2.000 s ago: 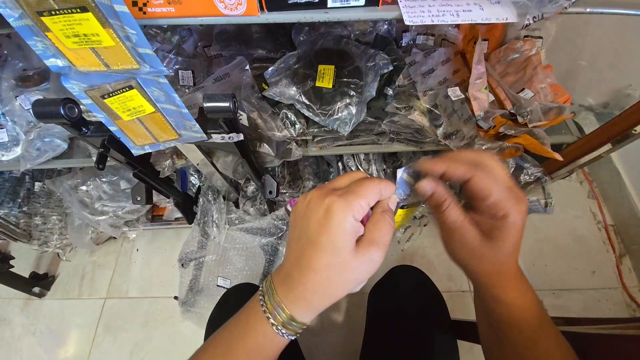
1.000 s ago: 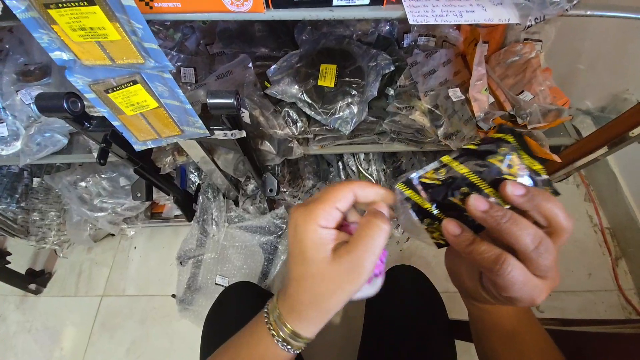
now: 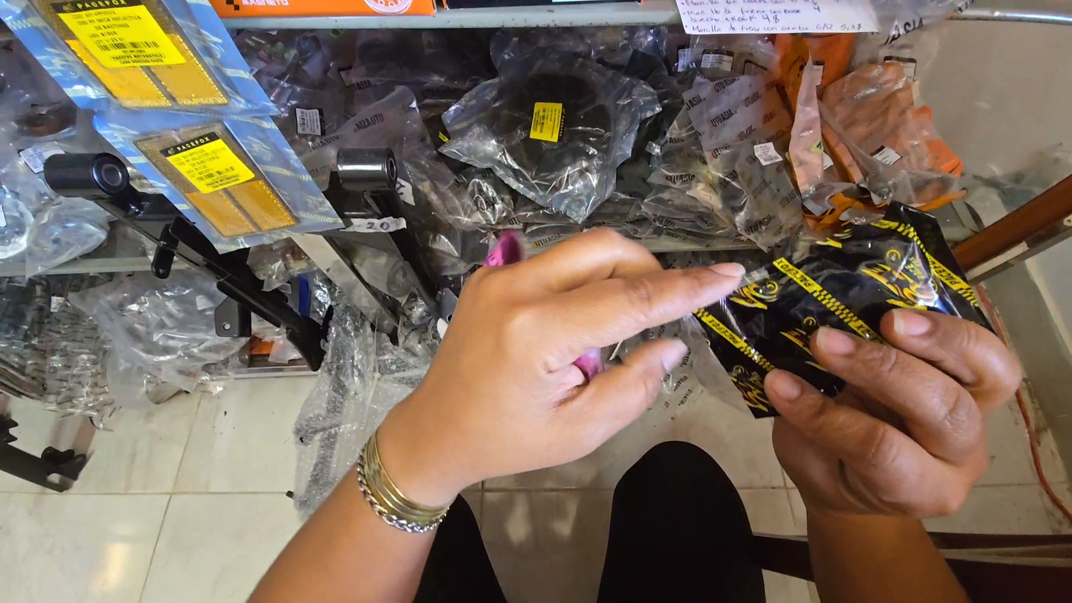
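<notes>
My right hand [image 3: 888,410] grips a black plastic packet [image 3: 837,301] with yellow checkered bands by its lower edge. Its left end is clear plastic and lies close to my left hand [image 3: 553,352], whose index finger reaches to the packet's upper left corner; whether it touches cannot be told. A pink-purple object [image 3: 589,363] is tucked within the curled fingers of my left hand, mostly hidden by them; what it is cannot be told. Metal bracelets circle my left wrist.
A metal shelf [image 3: 536,17] crosses the top. Below it lie a bagged dark part [image 3: 548,126], orange parts in plastic [image 3: 888,126] and blue packets of amber reflectors [image 3: 218,176]. Black metal arms [image 3: 209,268] jut out at left. Bubble wrap [image 3: 352,402] hangs over the tiled floor [image 3: 226,536].
The black packet, in my right hand one second ago, has shifted right and up slightly. My left index finger is now extended toward it, where the fingers were curled before.
</notes>
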